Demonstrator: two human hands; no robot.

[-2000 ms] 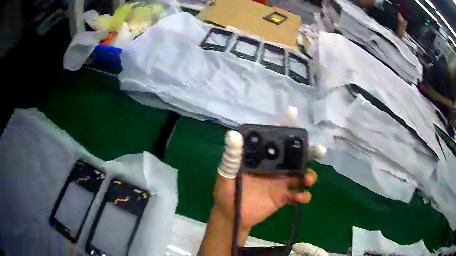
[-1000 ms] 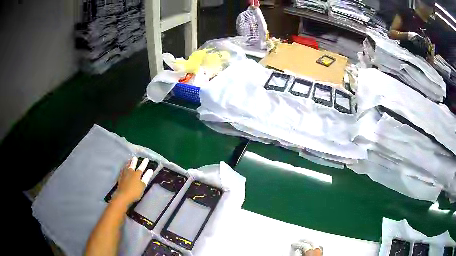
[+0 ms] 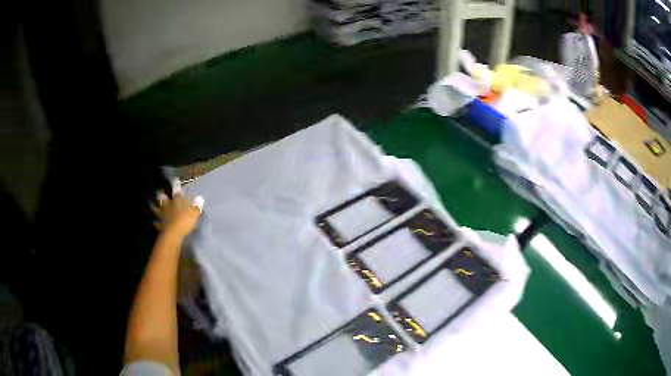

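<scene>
Several black phone middle frames with gold marks lie on a white interleaf sheet (image 3: 257,220). Three lie in a slanting row, the upper one (image 3: 368,213), the middle one (image 3: 403,250) and the lower one (image 3: 445,294). Another frame (image 3: 346,345) is cut off by the bottom edge. My left hand (image 3: 176,209), with white finger cots, is at the sheet's far left corner, fingers spread. The area is blurred, and whether it pinches the sheet edge cannot be told. My right hand is not in view.
A green bench top (image 3: 456,176) lies beyond the sheet. At the right are more white sheets (image 3: 544,161) with a row of frames (image 3: 629,176), a tan cardboard sheet (image 3: 625,128) and a blue basket (image 3: 485,117). A white upright rack (image 3: 450,37) stands behind. Stacked layers (image 3: 382,18) are at the back.
The view has swung left. My left hand has left the frame at the row's upper end and moved to the sheet's left corner. The right hand's fingertips at the bottom have gone out of view.
</scene>
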